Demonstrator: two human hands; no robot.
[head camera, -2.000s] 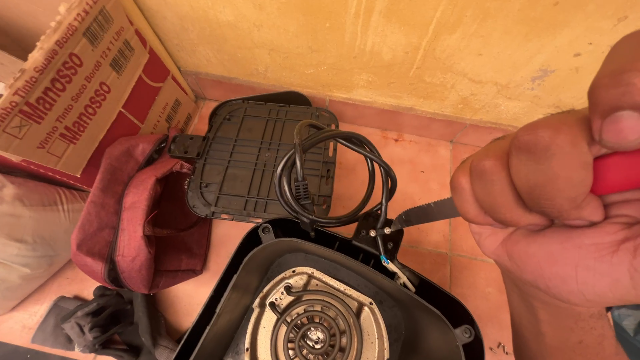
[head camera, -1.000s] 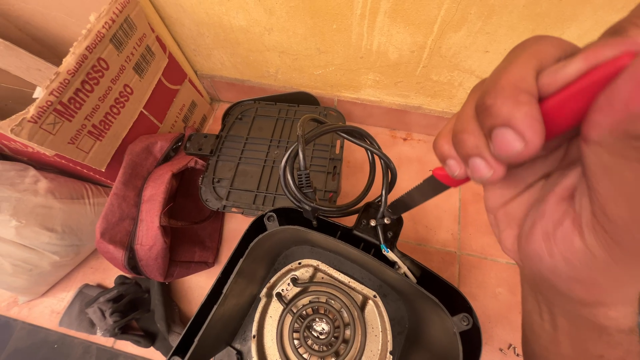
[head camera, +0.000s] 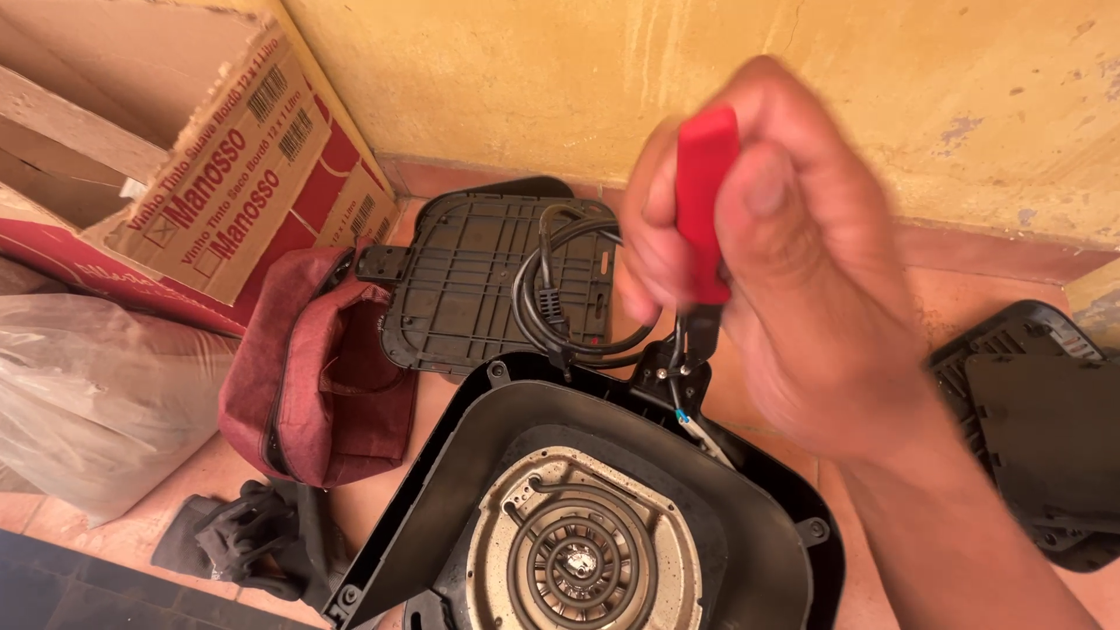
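Observation:
My right hand (head camera: 770, 219), slightly blurred, is closed around the red handle (head camera: 704, 201) of a knife. Its dark blade (head camera: 700, 337) points down at the screwed cord bracket (head camera: 669, 372) on the rim of an upturned black appliance housing (head camera: 525, 385); whether the tip touches is unclear. Beside the blade, a black power cord (head camera: 534, 306) with a plug lies coiled. Blue-and-white wiring (head camera: 687, 420) runs from the bracket into the housing. Inside the housing sits a coiled heating element (head camera: 582, 560) on a round metal plate. My left hand is not in view.
A black ribbed panel (head camera: 472, 289) lies behind the housing near the yellow wall (head camera: 525, 87). At left are a cardboard box (head camera: 219, 184), a red fabric bag (head camera: 306, 376), a filled plastic bag (head camera: 96, 394) and dark cloth (head camera: 245, 534). Black plastic parts (head camera: 1041, 437) lie at right.
My right hand has moved left to above the bracket, and the knife has turned from slanting in from the right to nearly upright, blade down.

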